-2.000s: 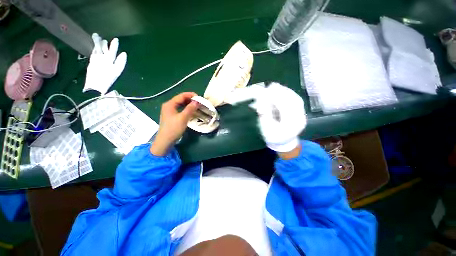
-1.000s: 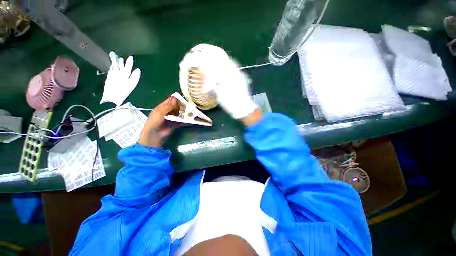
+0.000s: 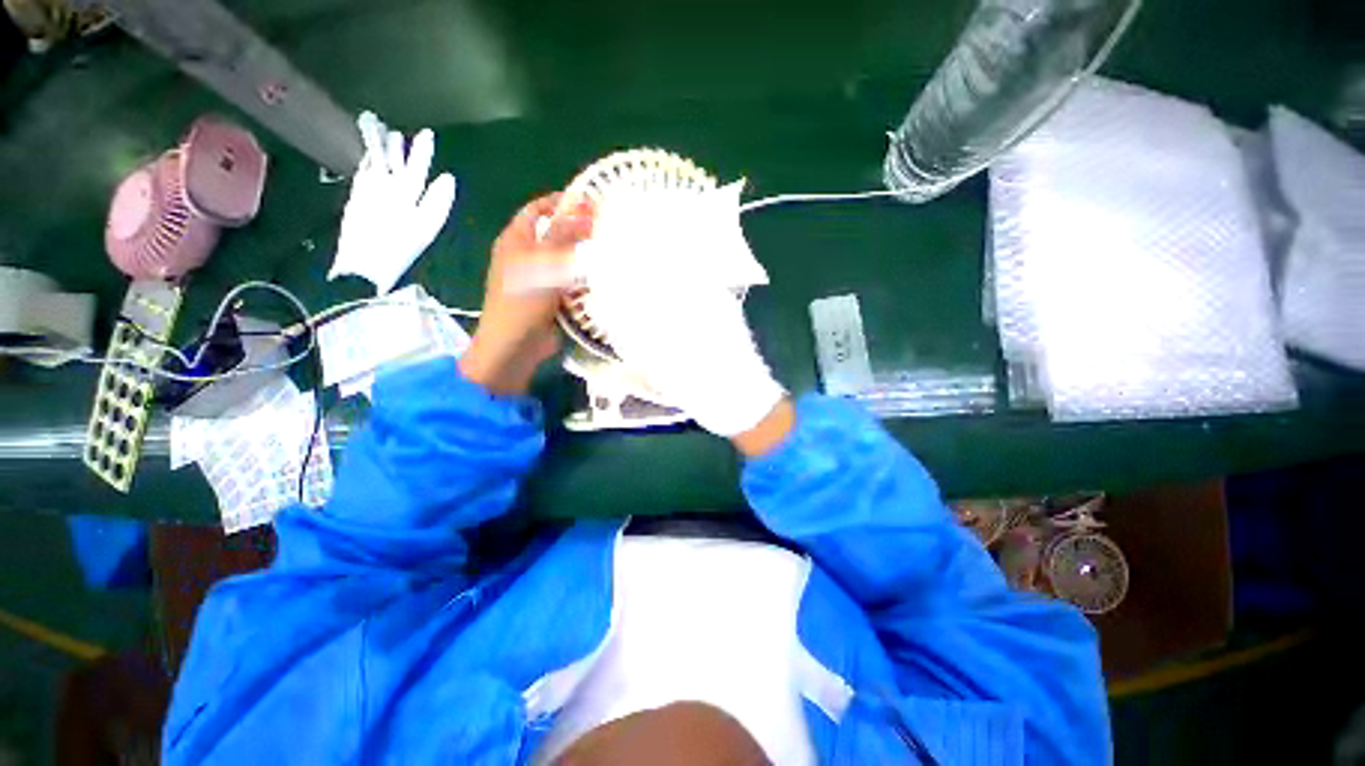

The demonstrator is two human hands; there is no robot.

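A cream clip fan stands over the bench in front of me, with its round ribbed head (image 3: 659, 168) up and its clip base (image 3: 626, 409) below, toward my lap. My bare left hand (image 3: 527, 285) holds the left side of the fan head. My right hand (image 3: 669, 299), in a white glove, lies across the front of the head and hides most of it; its fingers are washed out, so I cannot tell if they grip. A white cable (image 3: 823, 196) shows to the right of the fan.
Left: a pink fan (image 3: 156, 225), a flat white glove (image 3: 392, 210), label sheets (image 3: 255, 452), a dotted strip (image 3: 123, 404) and a grey post (image 3: 255, 90). Right: a small grey-green block (image 3: 841, 344), a clear bottle (image 3: 996, 97), bubble bags (image 3: 1130, 255), and a carton (image 3: 1168, 569) with fans below the bench.
The fan head has turned and its clip base is now below it. My left hand has moved from the clip up to the head. The grey-green block, partly covered before, shows fully.
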